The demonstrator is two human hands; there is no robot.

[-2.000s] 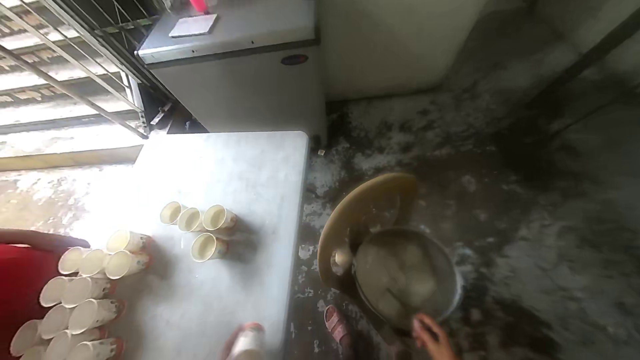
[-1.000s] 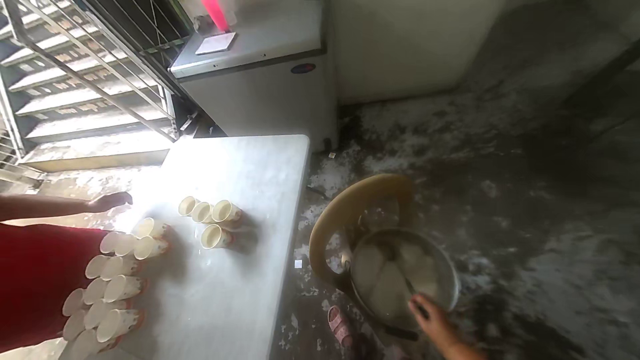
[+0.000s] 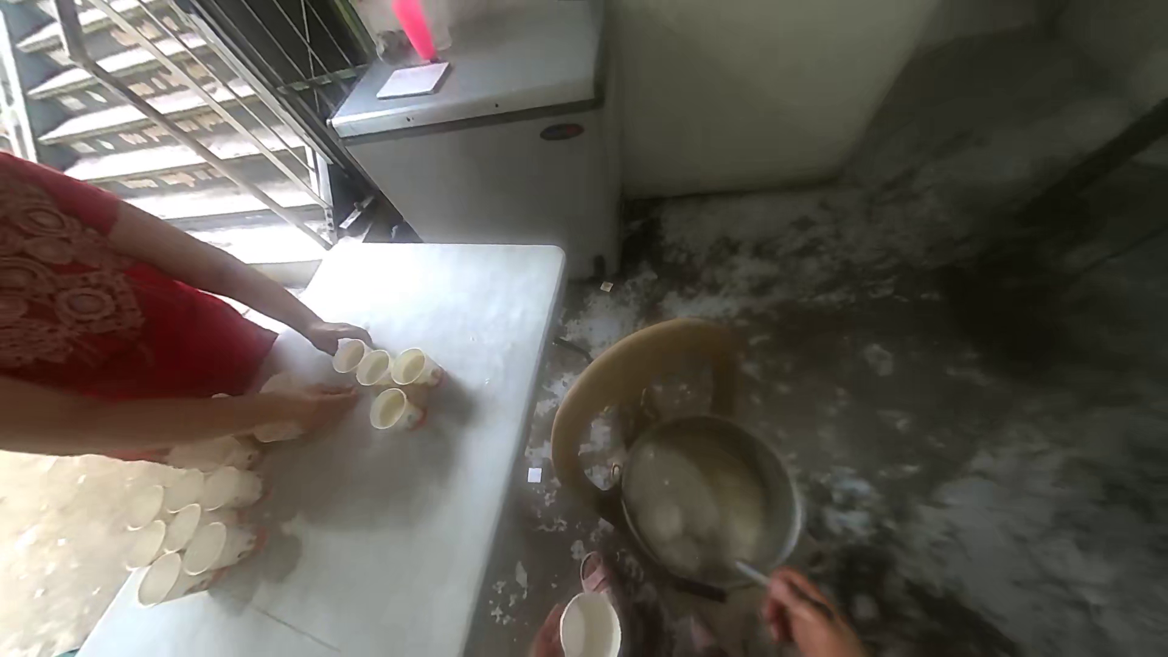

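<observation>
My right hand point(image 3: 803, 607) grips the handle of a utensil point(image 3: 753, 573) whose far end is down in a large metal pot point(image 3: 794, 511). Pale, cloudy liquid with lighter lumps fills much of the pot, which rests on a tan plastic chair point(image 3: 584, 401). At the bottom edge my left hand point(image 3: 547, 636) is around a paper cup point(image 3: 590, 628), left of and below the pot. On the white table point(image 3: 438, 511) stands a small group of cups point(image 3: 391, 409), with several more cups point(image 3: 205, 547) in rows along the left side.
Across the table a person in red reaches in, one hand point(image 3: 338, 336) at the small group of cups. Behind stands a chest freezer point(image 3: 493, 173) with a pink object point(image 3: 416, 32) and a white pad point(image 3: 413, 80) on top. A metal railing point(image 3: 192, 137) and stairs are at the upper left.
The person in red has leaned in, with both arms now over the table near the cups. My left hand with the cup has come into view beside the pot. My right hand stays at the utensil.
</observation>
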